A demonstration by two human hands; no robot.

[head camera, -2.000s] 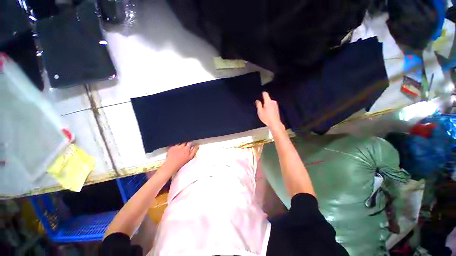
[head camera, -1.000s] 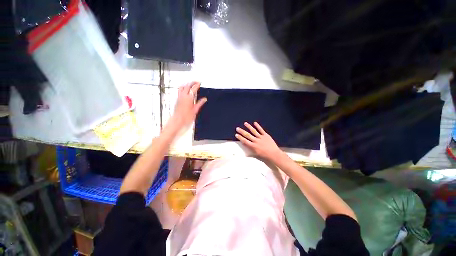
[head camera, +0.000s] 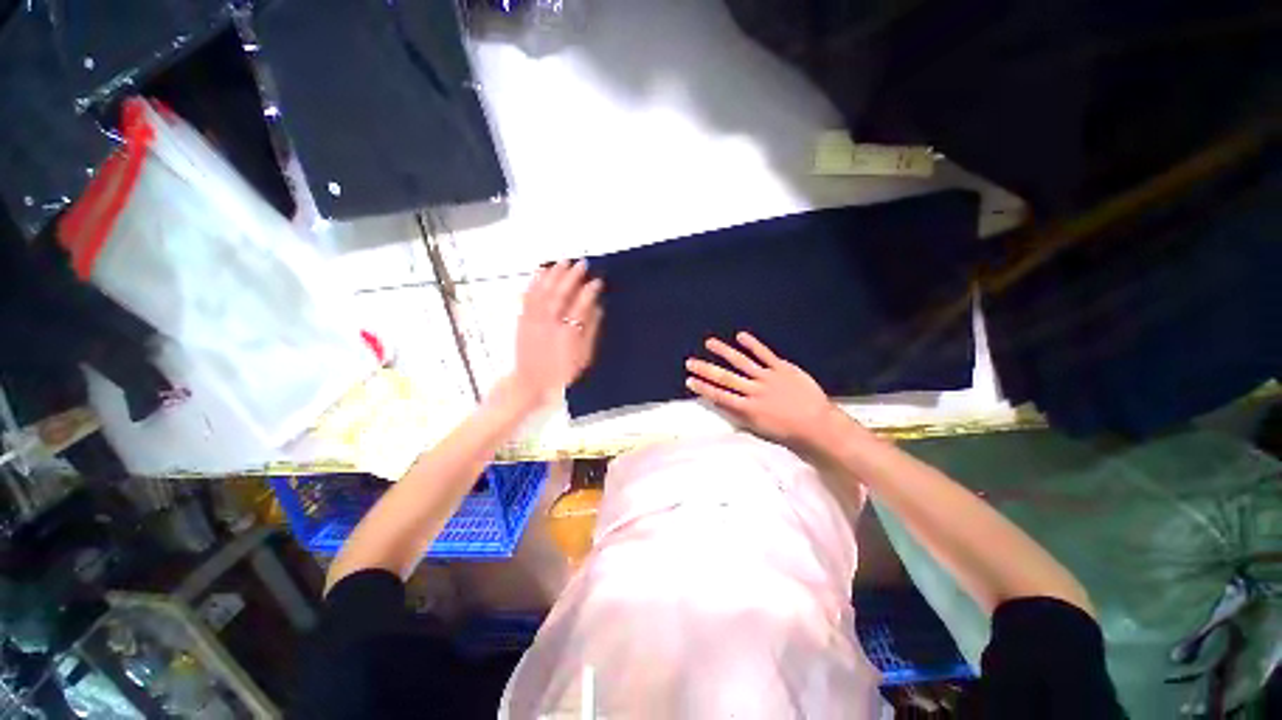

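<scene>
A dark garment [head camera: 830,281] lies flat as a long strip on the white tabletop [head camera: 633,127] in front of me. My left hand [head camera: 560,335] lies at the garment's left end, fingers on its edge and slightly blurred. My right hand [head camera: 766,391] rests flat on the garment near its front edge, fingers spread. Neither hand is seen gripping the cloth.
A stack of clear bags with red edges [head camera: 211,267] lies at left, over yellow paper [head camera: 368,422]. Shiny packed garments [head camera: 380,113] are at back left. A cream label [head camera: 875,155] lies behind the garment. Dark garments [head camera: 1146,317] are at right, above a green sack [head camera: 1083,521].
My left hand has moved from the front edge to the garment's left end. My right hand has moved from the garment's right end onto its front part. The camera view has shifted.
</scene>
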